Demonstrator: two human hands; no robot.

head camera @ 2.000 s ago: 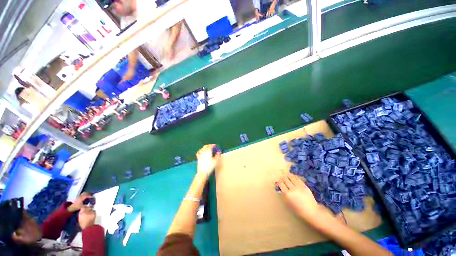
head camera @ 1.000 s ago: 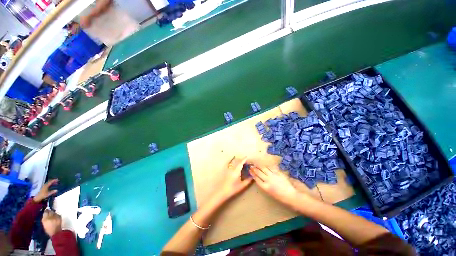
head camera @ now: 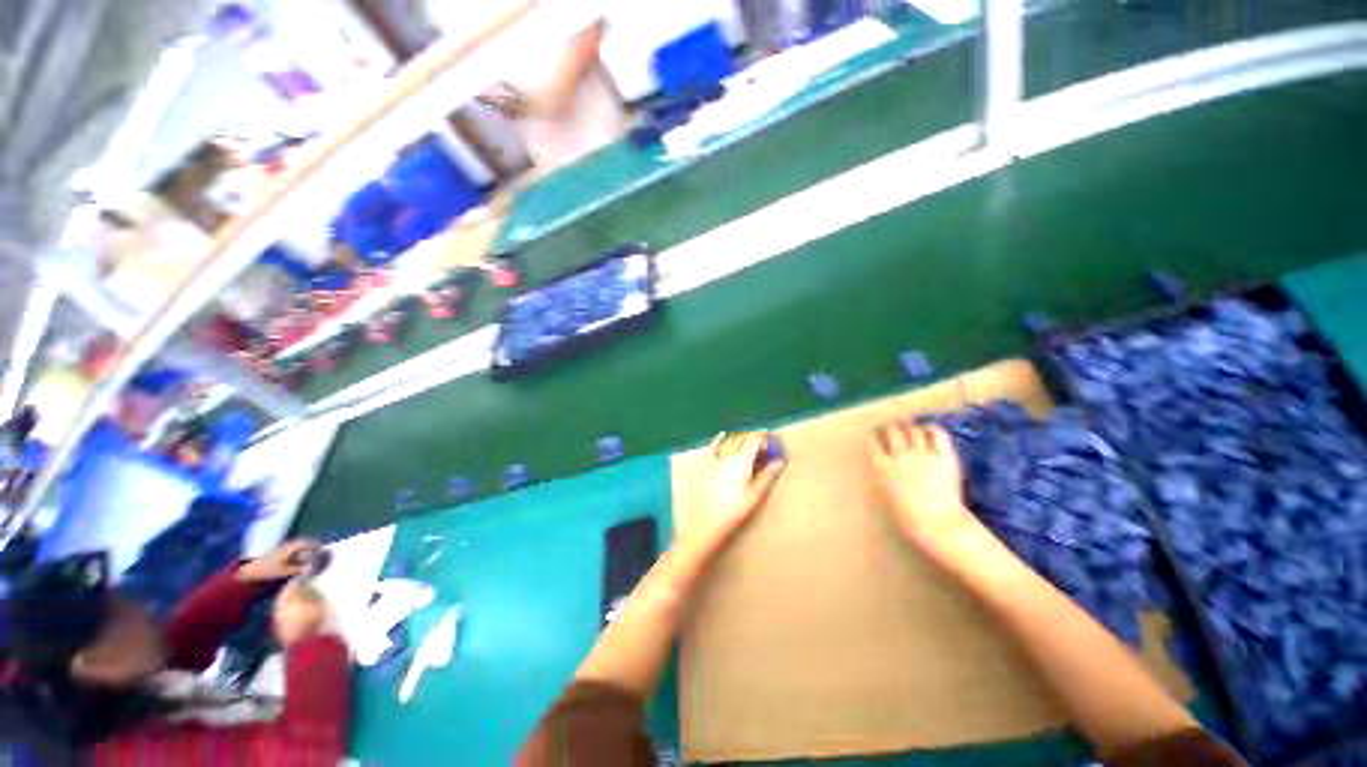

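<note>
The view is blurred. My left hand [head camera: 729,487] is at the far left edge of the tan cardboard mat [head camera: 810,629], beside the belt, with a small dark blue plastic part [head camera: 771,448] at its fingertips. My right hand [head camera: 924,483] lies over the cardboard at the left edge of the loose pile of blue parts [head camera: 1049,502]; its fingers are spread a little, and I cannot tell whether it holds a part. A black tray full of parts [head camera: 1244,465] stands right of the pile.
Spaced single parts lie on the green conveyor belt [head camera: 840,322]. A second black tray [head camera: 576,312] is across the belt. A black phone [head camera: 630,561] lies left of the cardboard. A neighbouring worker in red sleeves [head camera: 315,682] sits at left near white scraps [head camera: 432,653].
My hands were together over the cardboard and have moved apart. My left hand moved forward to the belt edge with the part, my right toward the pile. The camera view has shifted.
</note>
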